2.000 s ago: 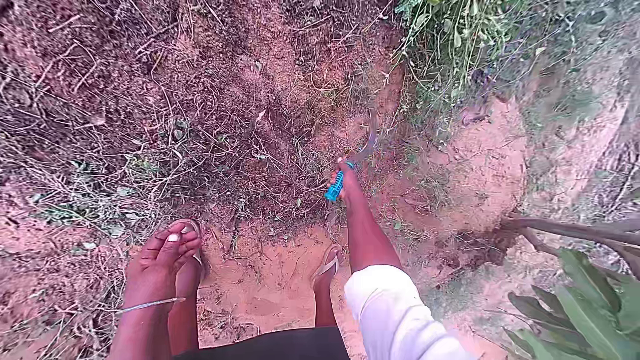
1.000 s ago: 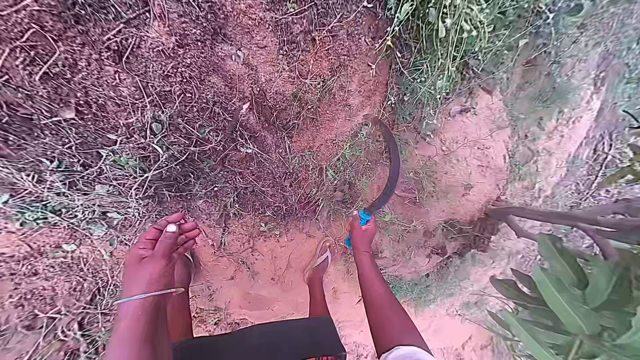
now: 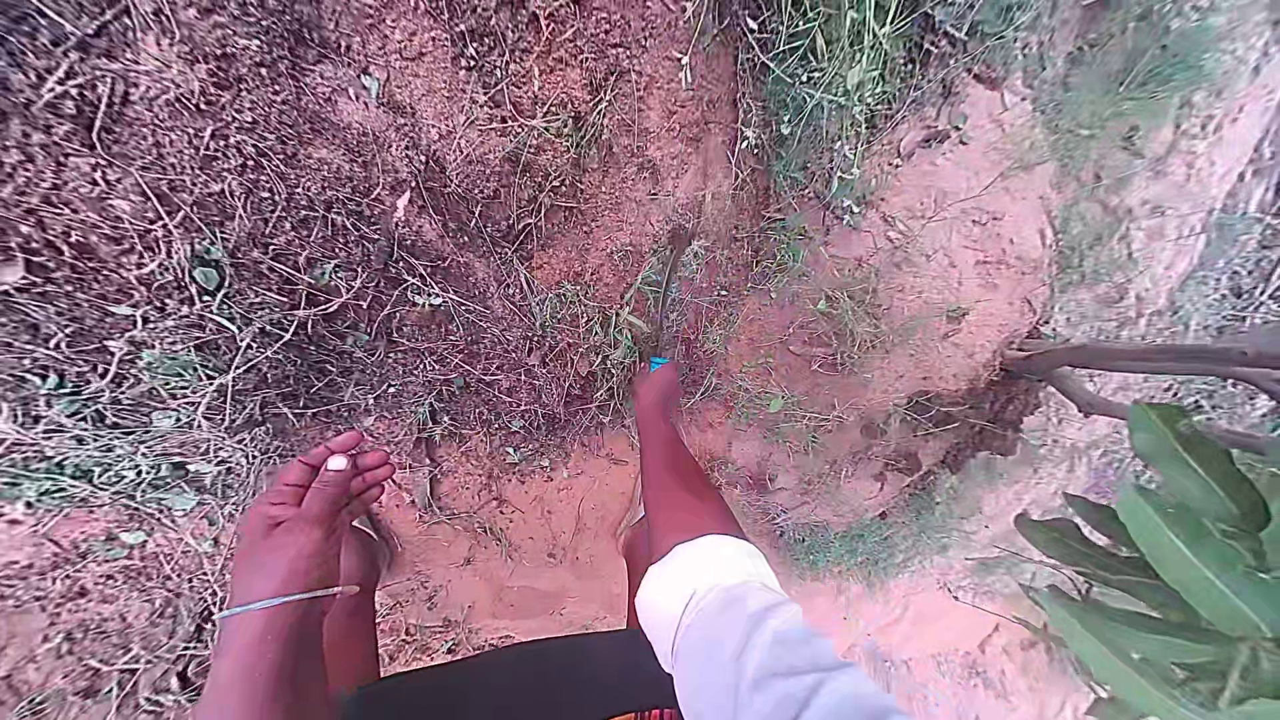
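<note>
My right hand point(image 3: 657, 388) is closed around the blue handle point(image 3: 659, 364) of a sickle-like tool, low over the soil between my feet and the grass. Its narrow dark curved blade point(image 3: 667, 290) points away from me and is partly blurred among short green weeds point(image 3: 630, 330). My left hand point(image 3: 325, 485) hangs at the left above the ground, palm partly turned up, fingers bent and thumb over them; no object shows in it. A thin pale bangle point(image 3: 285, 601) circles that wrist.
Cut dry stems and roots point(image 3: 250, 300) cover the ground at left. Taller green grass point(image 3: 845, 80) grows at the top. At right are an eroded earth edge point(image 3: 960, 430), a woody branch point(image 3: 1130, 358) and broad green leaves point(image 3: 1190, 540). My legs stand on bare reddish soil point(image 3: 530, 590).
My right hand, gripping the blue handle, has moved left and forward from where it was a second ago. The blade, clearly seen curving then, is now blurred near the weeds. My left hand has hardly changed.
</note>
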